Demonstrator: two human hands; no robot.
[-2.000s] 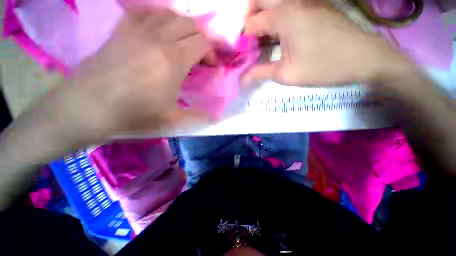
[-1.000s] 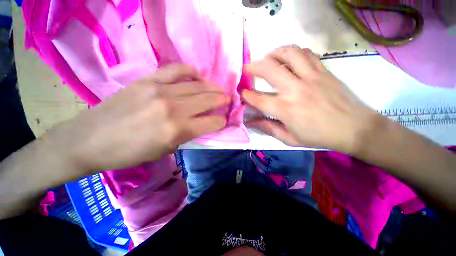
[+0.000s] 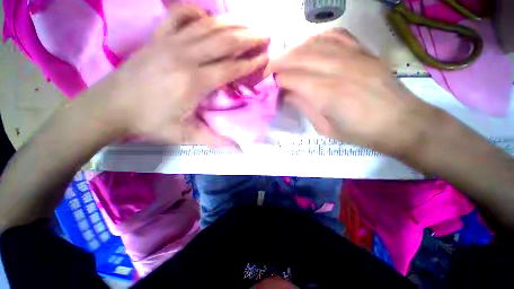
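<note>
A garment piece (image 3: 242, 115) in light and hot pink lies on the white machine bed and spreads to the upper left. My left hand (image 3: 189, 73) is on it, blurred, fingers bent and gripping bunched cloth. My right hand (image 3: 338, 84) is beside it, blurred, its fingertips close together at the cloth's right edge and meeting the left fingertips. Whether the right fingertips pinch the cloth is hidden by blur. A bright glare lies just above the fingertips.
Gold-handled shears (image 3: 434, 48) lie at the upper right on a light pink piece (image 3: 479, 84). A ridged grey knob (image 3: 325, 8) is at the top. A ruler scale (image 3: 332, 151) runs along the front edge. A blue basket (image 3: 90, 226) and pink pieces (image 3: 394, 214) are below.
The cloth's near end has moved away from the front edge, baring the ruler scale there. Both hands have shifted slightly up the view. The ridged knob now shows at the top.
</note>
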